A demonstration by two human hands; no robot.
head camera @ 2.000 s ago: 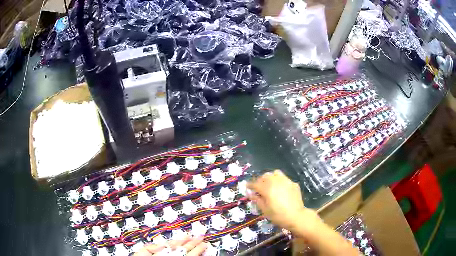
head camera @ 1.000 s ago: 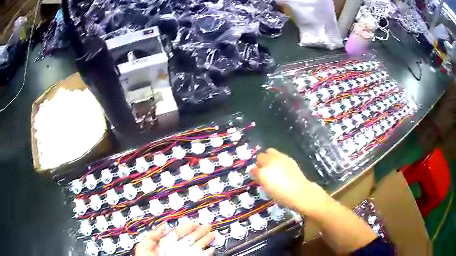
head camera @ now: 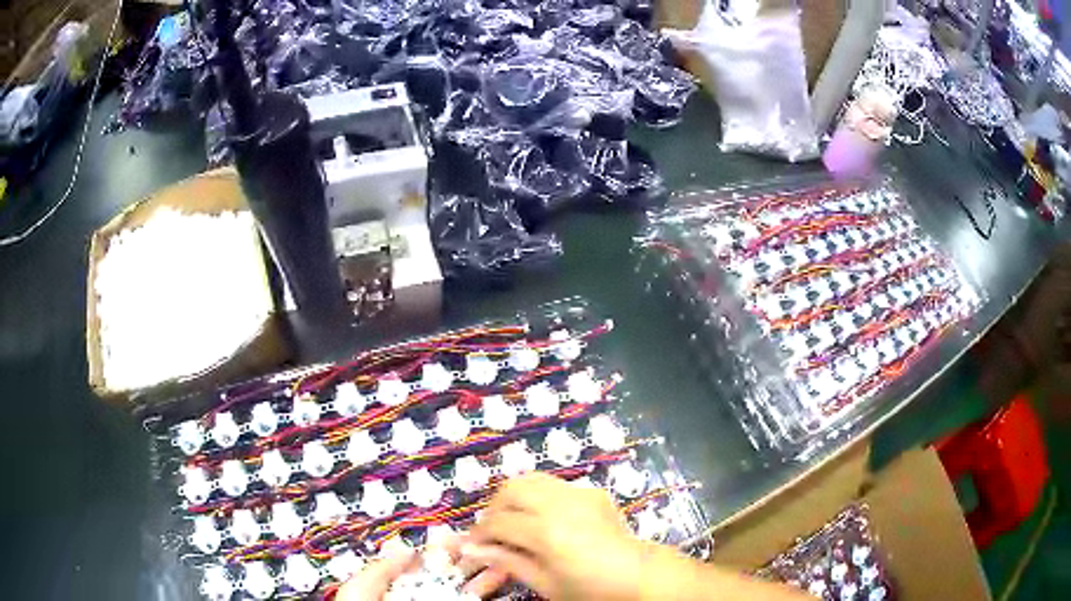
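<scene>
The clear tray (head camera: pixel 164 470) lies in front of me with rows of white wired modules (head camera: pixel 406 437) and red, yellow and dark lead wires between them. My left hand (head camera: pixel 382 578) is palm up at the bottom edge, partly cut off, and holds several small white caps (head camera: pixel 432 575). My right hand (head camera: pixel 552 531) is over the tray's lower rows, its fingertips at the left palm and the caps. Whether the right fingers grip a cap is hidden.
An open box of white caps (head camera: pixel 182 299) stands at left, beside a black post (head camera: pixel 288 200) and a white-grey device (head camera: pixel 376 176). Bagged dark parts (head camera: pixel 505 106) lie behind. Filled trays (head camera: pixel 840 299) are at right, above a carton (head camera: pixel 928 528) and red stool (head camera: pixel 1010 464).
My right hand has moved from the right end of the rows down and left to my left palm. My left hand stays near the bottom edge. The view has shifted slightly.
</scene>
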